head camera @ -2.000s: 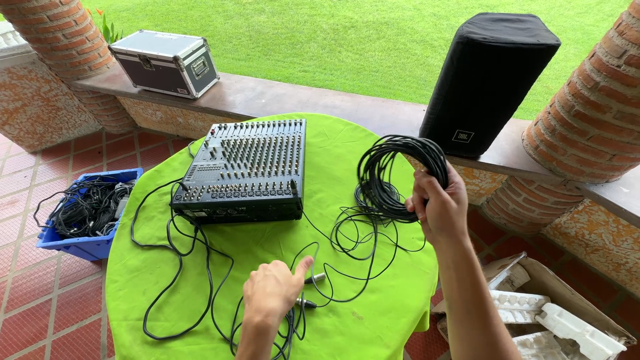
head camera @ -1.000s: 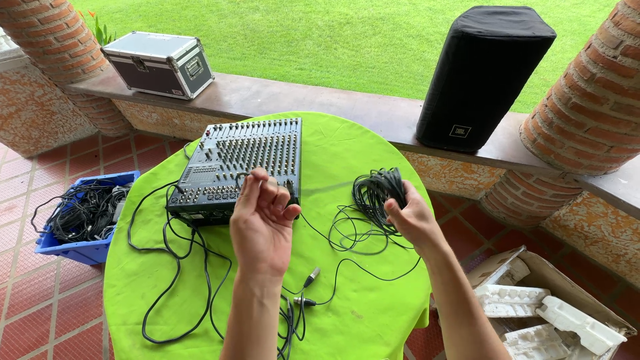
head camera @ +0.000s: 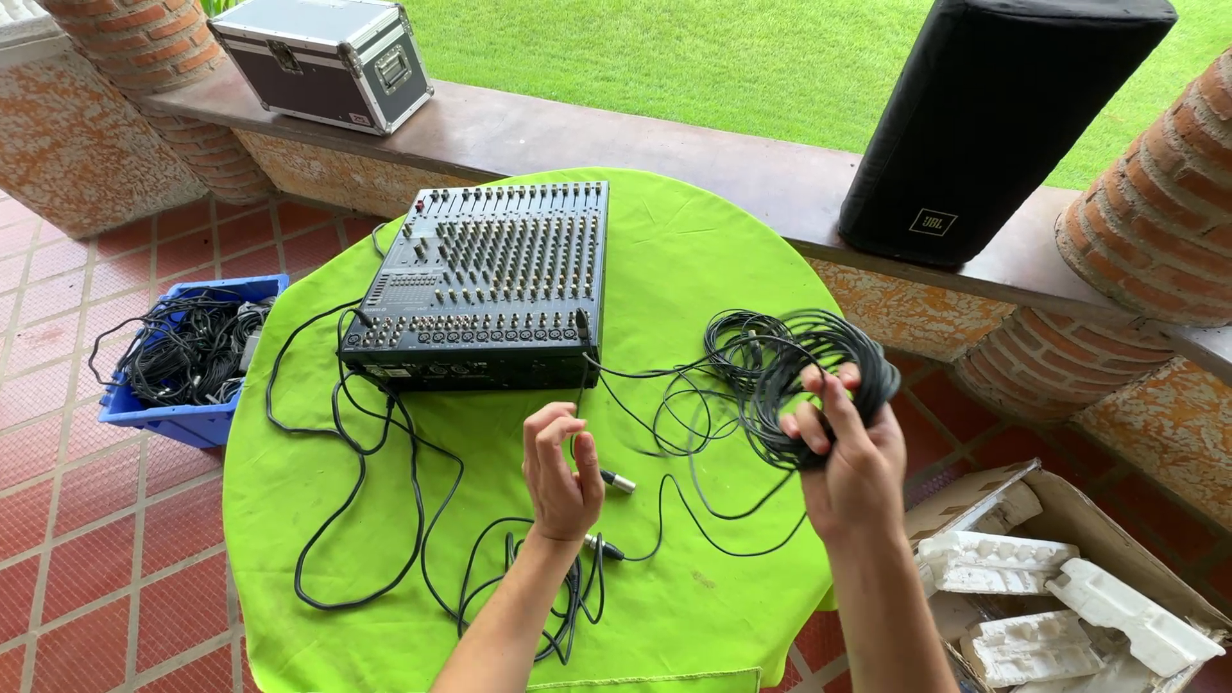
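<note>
My right hand (head camera: 852, 438) grips a coil of black cable (head camera: 818, 385) over the right side of the round table. A second loose coil of thin black cable (head camera: 736, 342) lies just behind it. My left hand (head camera: 565, 472) is raised in front of the audio mixer (head camera: 491, 269), fingers curled and apart; it seems to hold nothing, though a thin cable passes by its fingertips. Close to it are a silver XLR connector (head camera: 618, 481) and another XLR connector (head camera: 604, 548), joined to black cables. More black cable (head camera: 419, 500) loops across the table's left part.
The table wears a green cloth (head camera: 703, 616). A blue crate (head camera: 192, 423) of tangled cables stands on the tiled floor at left. On the ledge (head camera: 616, 135) sit a flight case (head camera: 327, 67) and a covered JBL speaker (head camera: 1001, 125). At lower right, a cardboard box (head camera: 1136, 539) holds white foam pieces.
My left hand was low near the connectors, then rose in front of the mixer and is now lower again. My right hand has kept hold of the coil, lowering it and then lifting it.
</note>
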